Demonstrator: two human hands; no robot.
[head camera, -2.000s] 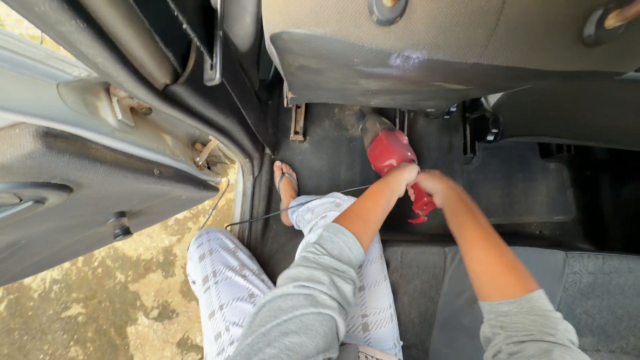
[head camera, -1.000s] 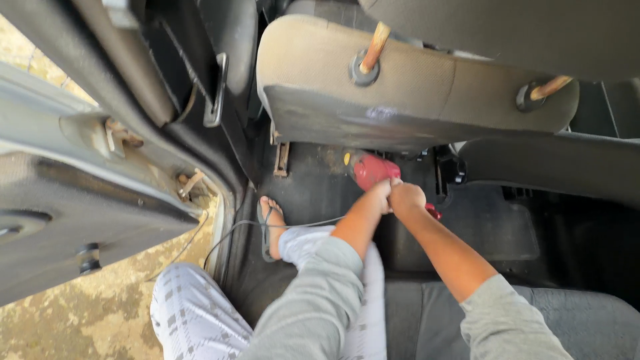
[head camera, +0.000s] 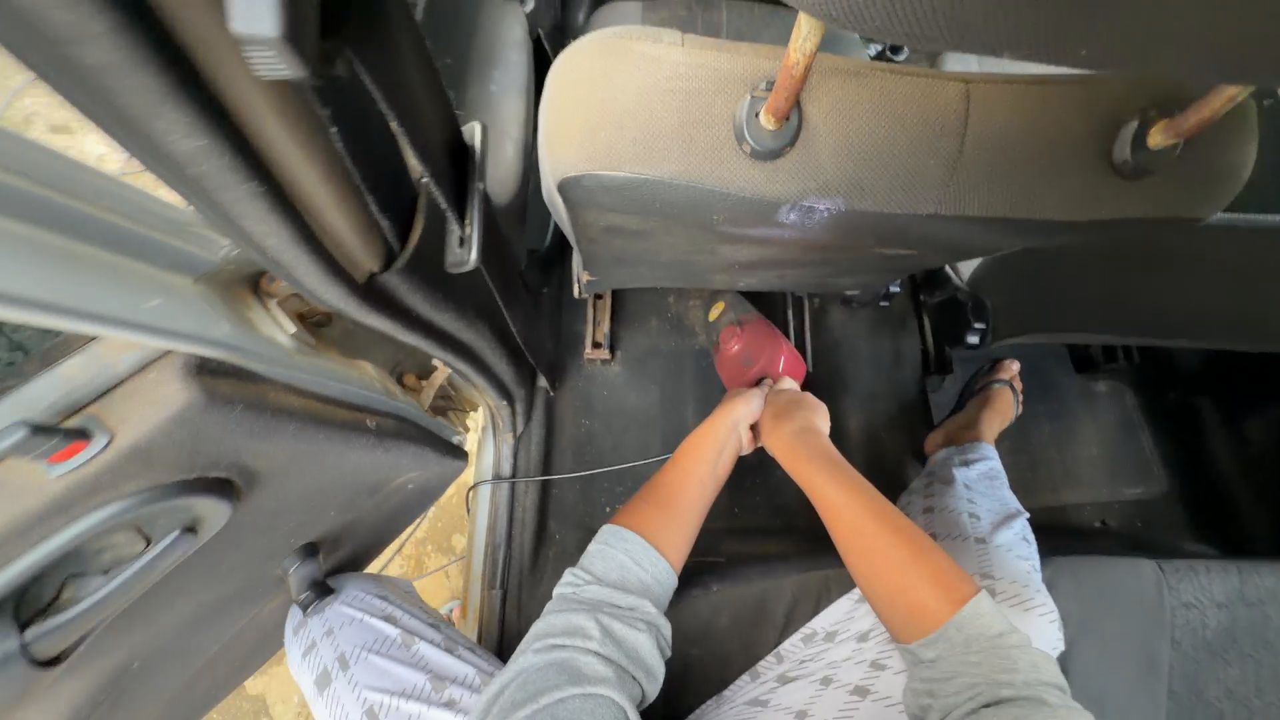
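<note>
A red handheld vacuum cleaner (head camera: 755, 352) with a clear grey front points away from me, its nose at the black floor mat (head camera: 640, 415) beneath the front seat. My left hand (head camera: 745, 415) and my right hand (head camera: 793, 412) are closed together around its handle end, touching each other. The handle itself is mostly hidden by my fingers. A thin black cord (head camera: 570, 474) runs from near my left forearm across the mat to the door sill.
The beige and grey front seat back (head camera: 870, 140) stands ahead, with rusty headrest posts. A rusty seat rail (head camera: 598, 325) is on the floor. The open car door (head camera: 250, 480) is at left, the rear seat (head camera: 1110, 620) at lower right, my sandaled foot (head camera: 985, 405) at right.
A sandaled foot that was at the left near the door sill is no longer there; one now rests at the right. Both hands have stayed on the red vacuum, whose nose remains by the seat base.
</note>
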